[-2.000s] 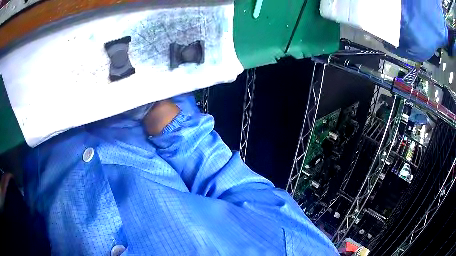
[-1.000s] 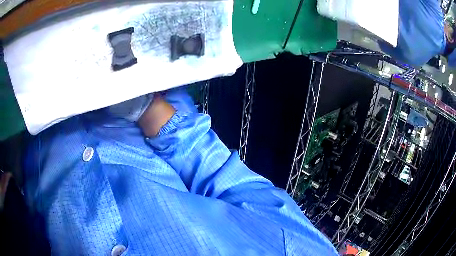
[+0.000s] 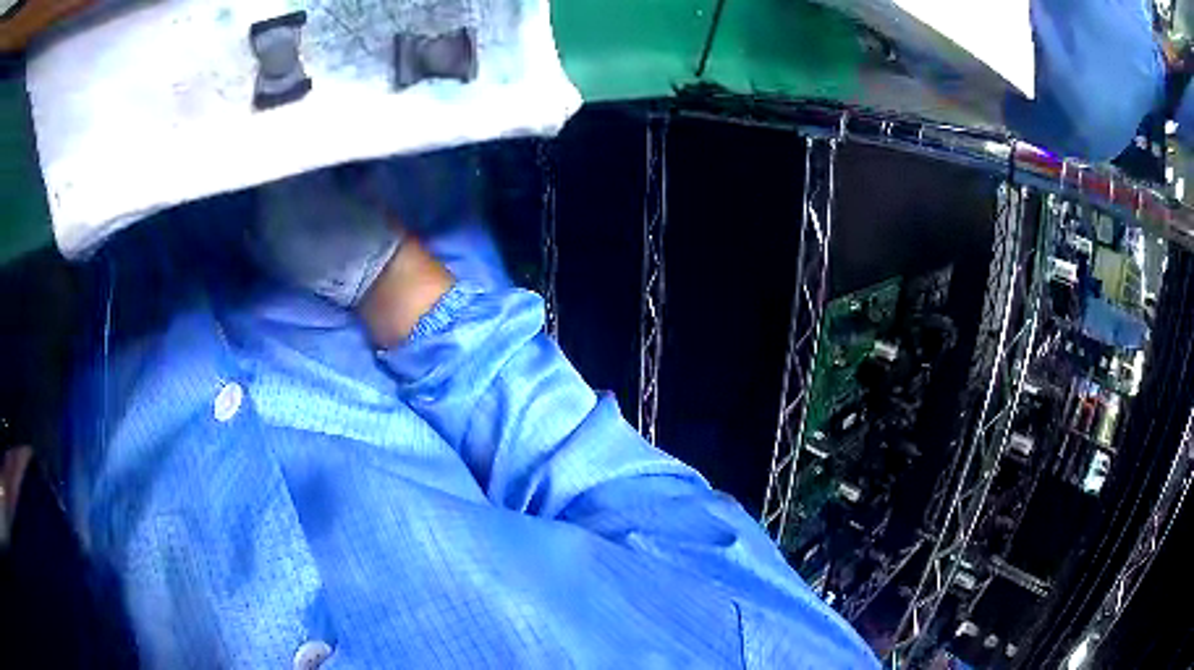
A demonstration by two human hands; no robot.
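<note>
Two dark-grey waisted core halves lie on a white wipe [image 3: 170, 144] at the top left of the head view. The left core [image 3: 279, 60] stands lengthwise and the right core [image 3: 436, 56] lies crosswise, apart from it. Grey smudges surround the right core. My right hand [image 3: 327, 242], in a pale glove, is below the wipe's front edge, close to my blue smock. Its wrist is bare; its fingers are dark, blurred and hidden, so what it holds cannot be told. My left hand cannot be made out.
A green mat [image 3: 629, 52] lies right of the wipe, with a thin dark tool [image 3: 711, 37] on it. Metal wire racks [image 3: 812, 262] with green circuit boards [image 3: 858, 340] stand at the right. Another person's blue sleeve [image 3: 1093, 79] is at the top right, beside a white sheet.
The wipe, cores and mat have shifted upward in the picture. More of my right glove shows below the wipe's edge. The cores keep their places on the wipe.
</note>
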